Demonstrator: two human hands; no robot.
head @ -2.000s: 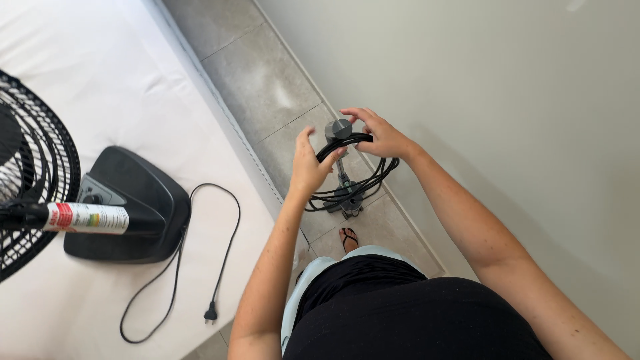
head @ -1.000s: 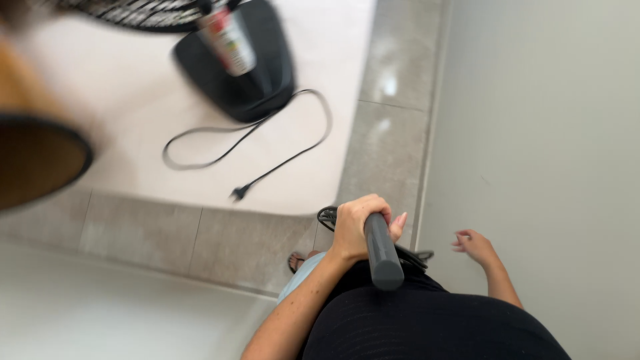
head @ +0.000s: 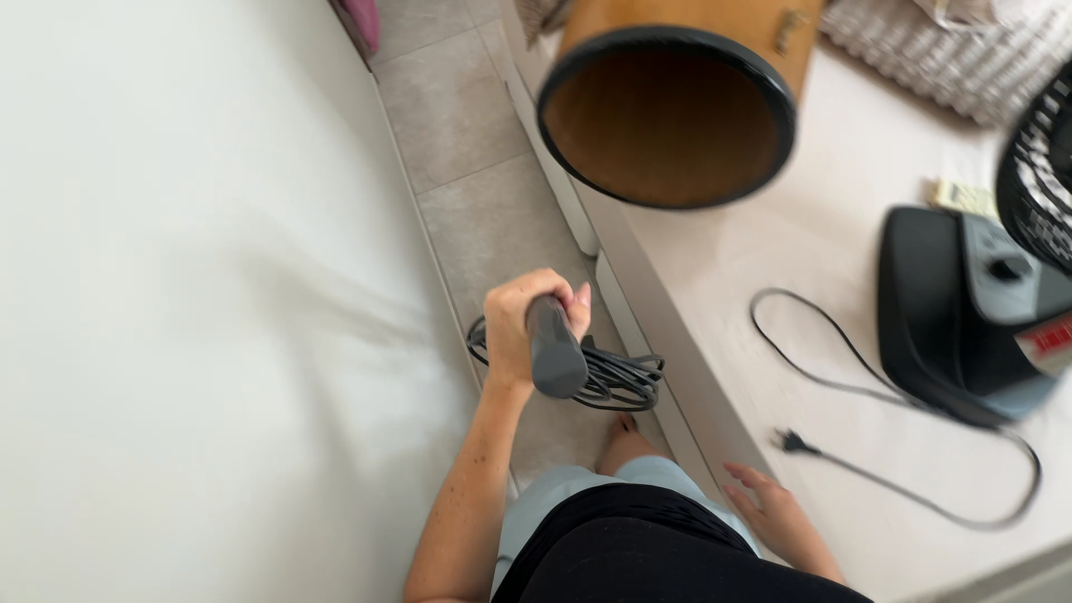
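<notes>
My left hand [head: 519,327] is closed around a grey handle [head: 557,356] whose rounded end points up toward the camera. Beside and below that hand hangs a coiled black cable [head: 624,377]. Whatever the handle belongs to lower down is hidden by the hand and coil. My right hand [head: 775,507] is empty, its fingers apart, by the edge of the white surface. On that surface stands a black fan base [head: 930,318] with a grey control panel and knob, and its cord with a plug [head: 796,444] lies loose.
A wooden drum-like cylinder [head: 666,126] with a black rim stands at the top. Behind it lies a textured woven item [head: 921,59], and a small pale remote control [head: 963,198] is near the fan. A white wall [head: 209,293] borders the tiled floor [head: 477,126] on the left.
Two seconds ago both hands were at the coiled cable; now only my left hand holds the handle and my right hand is off it. The view has turned strongly.
</notes>
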